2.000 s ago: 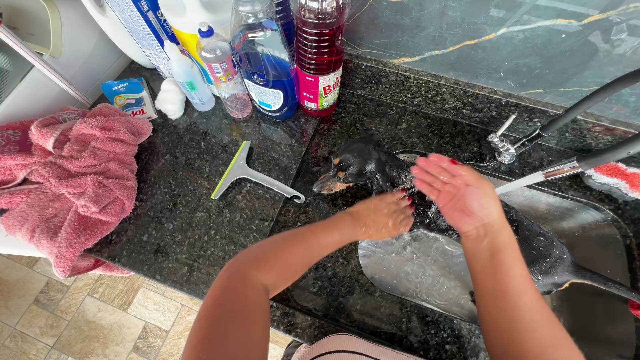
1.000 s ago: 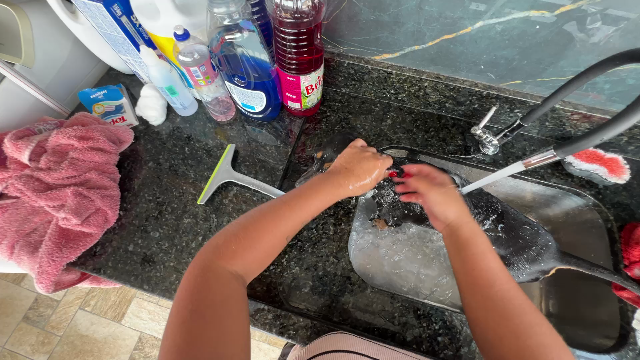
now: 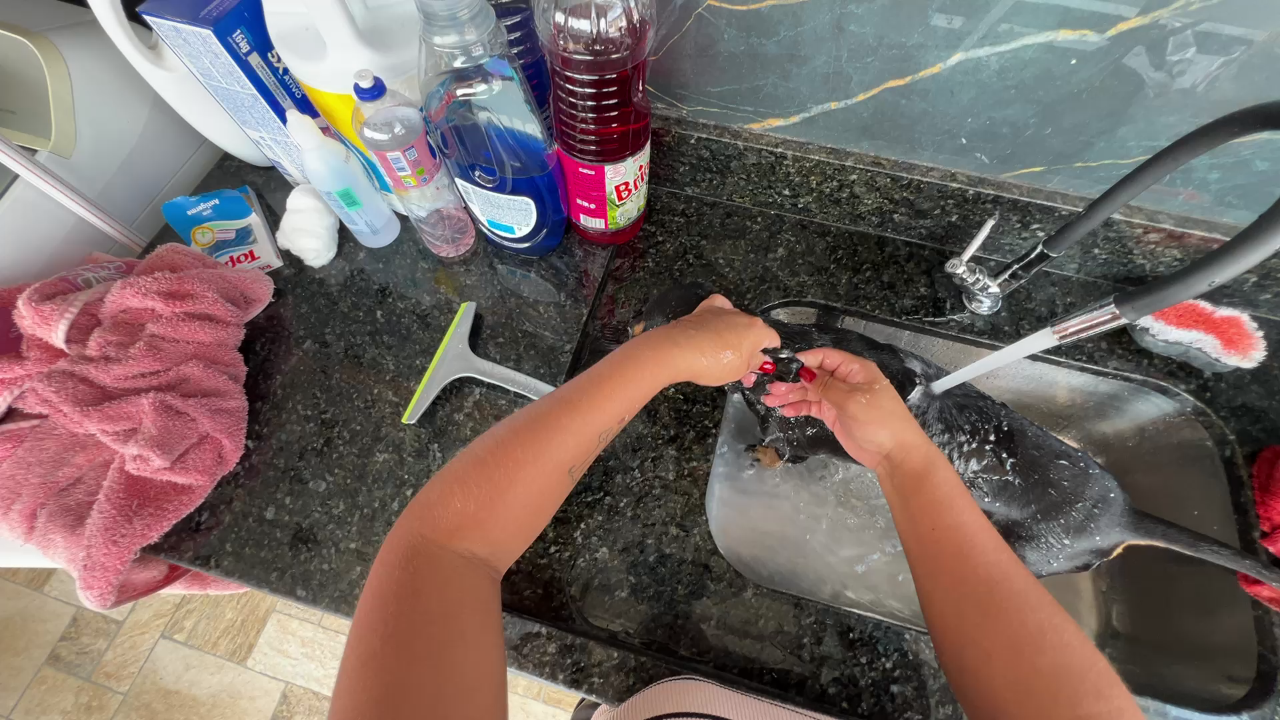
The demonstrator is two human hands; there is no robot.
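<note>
A wet black-and-tan dog (image 3: pixel 1010 460) is in the stainless steel sink (image 3: pixel 800 540), its head over the left rim and mostly hidden behind my left hand (image 3: pixel 715 343). Both hands meet at the dog's head and neck; my left hand's fingers are closed on a small black part, perhaps an ear. The fingertips of my right hand (image 3: pixel 840 400) pinch the same part from the right. Water runs from the black flexible faucet (image 3: pixel 1090 322) onto the dog's back. Left of my forearm, a grey squeegee (image 3: pixel 465 360) with a green edge lies on the granite counter (image 3: pixel 340 440).
Bottles of blue liquid (image 3: pixel 505 170) and red liquid (image 3: pixel 600 130) stand at the back, beside smaller bottles and a detergent box (image 3: pixel 225 75). A pink towel (image 3: pixel 130 400) hangs over the counter's left end. A red-and-white brush (image 3: pixel 1205 330) lies behind the sink; red cloth (image 3: pixel 1268 510) is at far right.
Two seconds ago my right hand was raised with its palm spread above the dog. It has come down to meet my left hand, which has moved from the dog's neck toward its head.
</note>
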